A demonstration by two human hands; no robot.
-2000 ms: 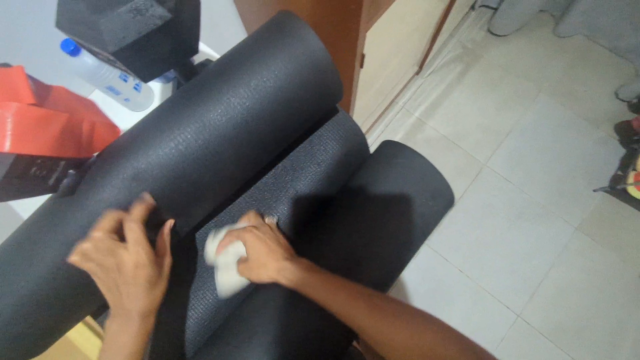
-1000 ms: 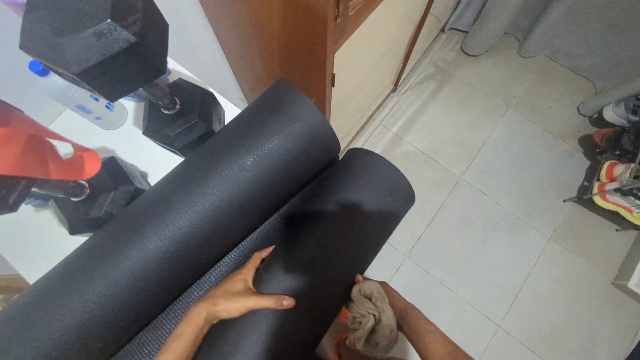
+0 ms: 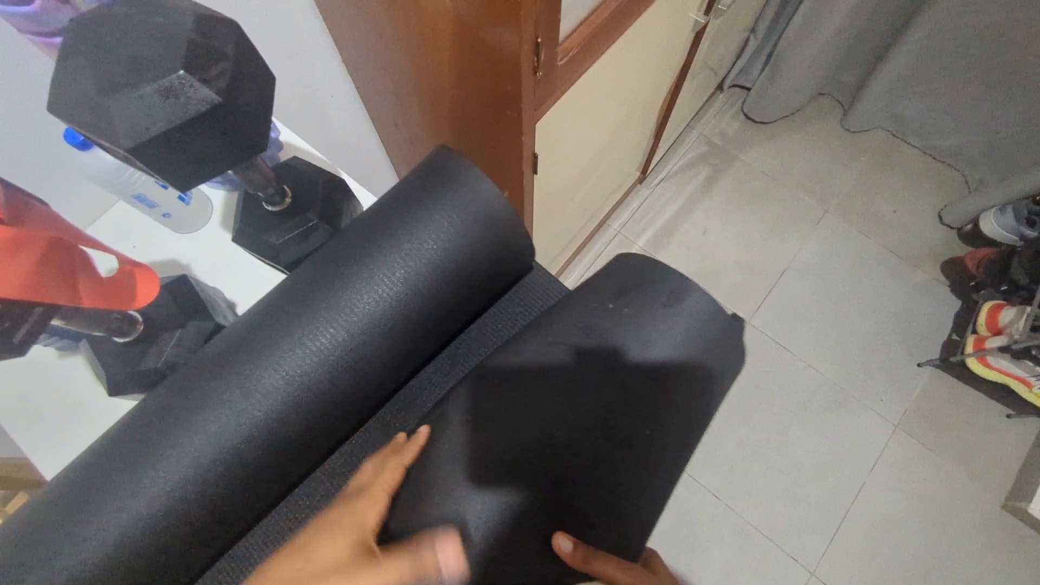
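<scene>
A black exercise mat (image 3: 325, 325) is rolled from both ends, with a narrow textured strip (image 3: 455, 349) between the two rolls. My left hand (image 3: 374, 512) lies against the left side of the nearer roll (image 3: 585, 390), fingers apart and thumb blurred. At the bottom edge my right hand (image 3: 609, 565) touches the same roll with a finger on top; most of it is out of frame, and no cloth shows.
Black dumbbells (image 3: 162, 89) and a plastic bottle with a blue cap (image 3: 146, 187) stand on a white surface (image 3: 236, 268) at left, near a red-orange item (image 3: 65, 252). Behind is a wooden cabinet (image 3: 455, 89). Shoes on a rack (image 3: 999, 349) and a grey curtain (image 3: 886, 65) are at right.
Two seconds ago my right hand held a pale cloth on the textured strip; one second ago it held the cloth beside the nearer roll. The strip now shows narrower than at first.
</scene>
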